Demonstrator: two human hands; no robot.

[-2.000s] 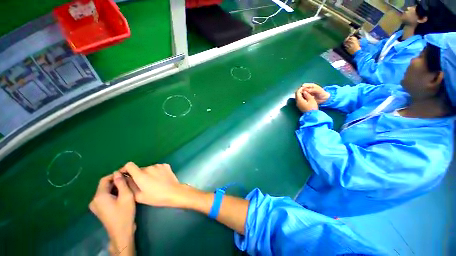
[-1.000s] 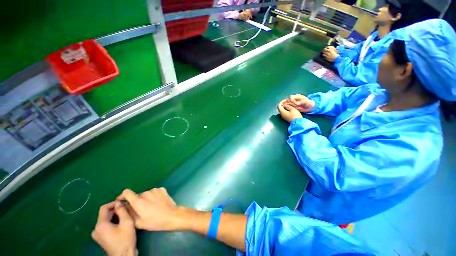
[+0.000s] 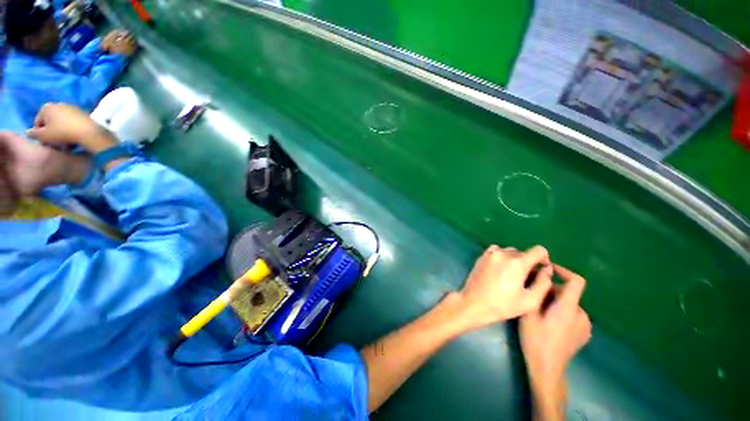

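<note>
My left hand (image 3: 503, 284) and my right hand (image 3: 557, 325) meet at the fingertips over the glossy green line surface (image 3: 428, 193), right of the picture's middle. The fingers are bent, with a small dark spot between them. I cannot tell if it is a thing held or a shadowed gap. My left forearm comes from a light blue sleeve at the bottom. My right wrist is cut off by the bottom edge.
A blue soldering station (image 3: 317, 296), a yellow-handled iron (image 3: 222, 300) and a black square frame (image 3: 271, 174) stand left of my hands. Co-workers in blue smocks (image 3: 107, 271) sit at left. A pale rail (image 3: 526, 115) runs behind. Thin white circles (image 3: 524, 195) mark the surface.
The view has swung left; soldering gear and other co-workers now show, and those at right have left the picture. My hands remain together, now right of centre in the picture.
</note>
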